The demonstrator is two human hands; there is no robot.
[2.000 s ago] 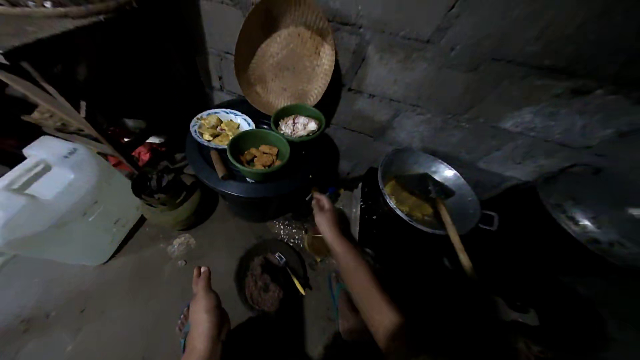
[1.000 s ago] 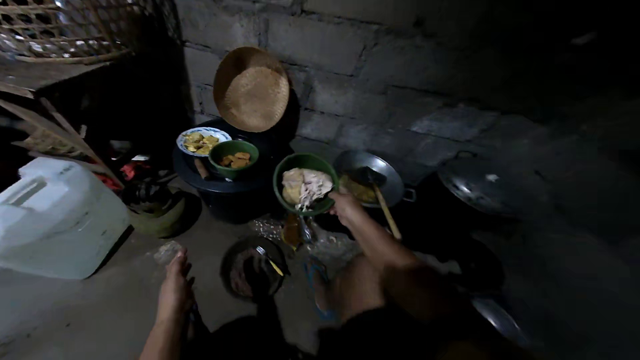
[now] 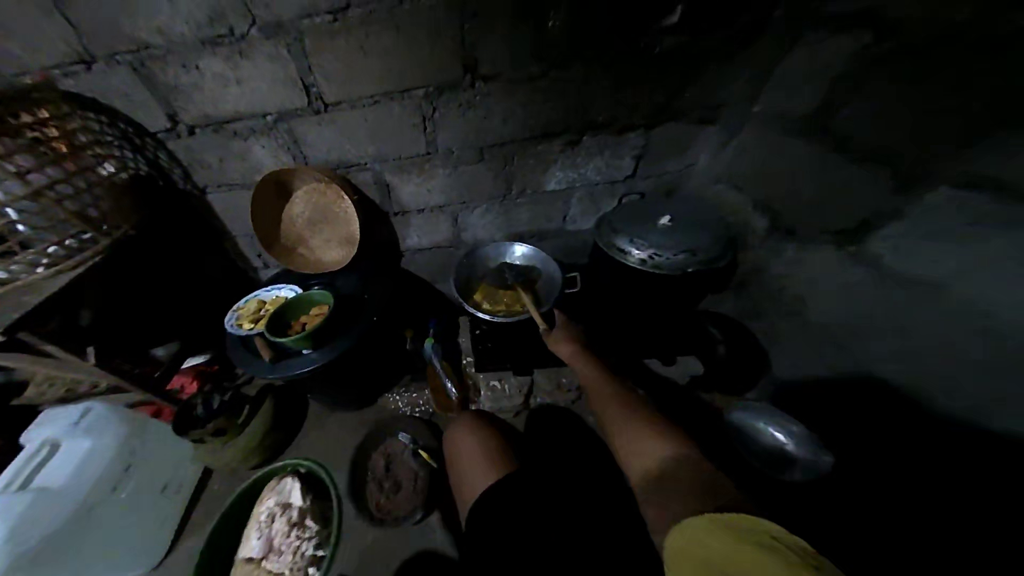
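Observation:
My right hand [image 3: 565, 338] is closed on the wooden handle of a spatula [image 3: 530, 304], whose dark blade rests in a metal wok [image 3: 552, 274]. Yellowish food [image 3: 498, 299] lies in the wok beside the blade. My left hand is out of view. At the bottom left a green bowl [image 3: 337, 500] holds pale, shredded-looking meat [image 3: 282, 524]; what supports it is hidden. Another green bowl [image 3: 276, 324] with orange-brown pieces stands by a patterned plate [image 3: 232, 318] of yellow food on a dark round lid.
A large lidded pot [image 3: 664, 236] stands right of the wok. A woven basket [image 3: 320, 224] leans on the block wall. Near my knee are a bottle [image 3: 444, 380] and a dark mortar-like dish [image 3: 358, 480]. A white plastic jerrycan [image 3: 96, 488] stands at the left, a metal lid [image 3: 780, 440] at the right.
The green bowl of pale meat has moved from my right hand to the lower left. My right hand has taken hold of the spatula. My left hand has left the view, which has shifted.

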